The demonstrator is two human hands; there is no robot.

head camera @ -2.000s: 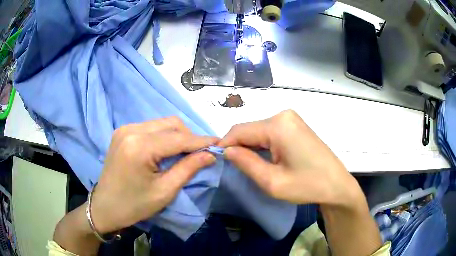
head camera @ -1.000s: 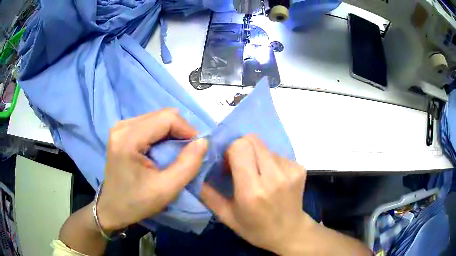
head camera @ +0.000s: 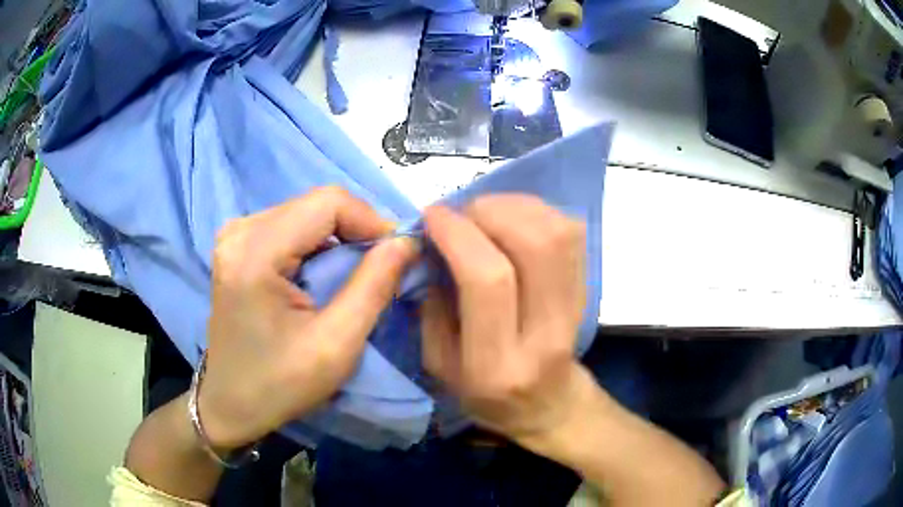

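Note:
The light blue garment body (head camera: 168,149) lies bunched at the left and runs down over the table's near edge. My left hand (head camera: 297,307) pinches a narrow edge of the cloth between thumb and forefinger. My right hand (head camera: 505,307) is right beside it, slightly blurred, with its fingers on the cut panel (head camera: 569,168). The panel's pointed corner stands up behind the right hand, towards the machine. The two pieces meet at my fingertips; how the edges overlap is hidden by the fingers.
The shiny needle plate (head camera: 451,94) lies under the bright light beyond my hands. A smartphone (head camera: 735,91) lies on the machine bed at right. Slim dark snips (head camera: 859,235) are near the right edge. A pale-rimmed basket (head camera: 745,421) with blue pieces is below the table.
The panel has swung up from hanging under my right hand to pointing towards the machine. My right hand has turned over and moved up close to the left fingertips. The left hand keeps its pinch.

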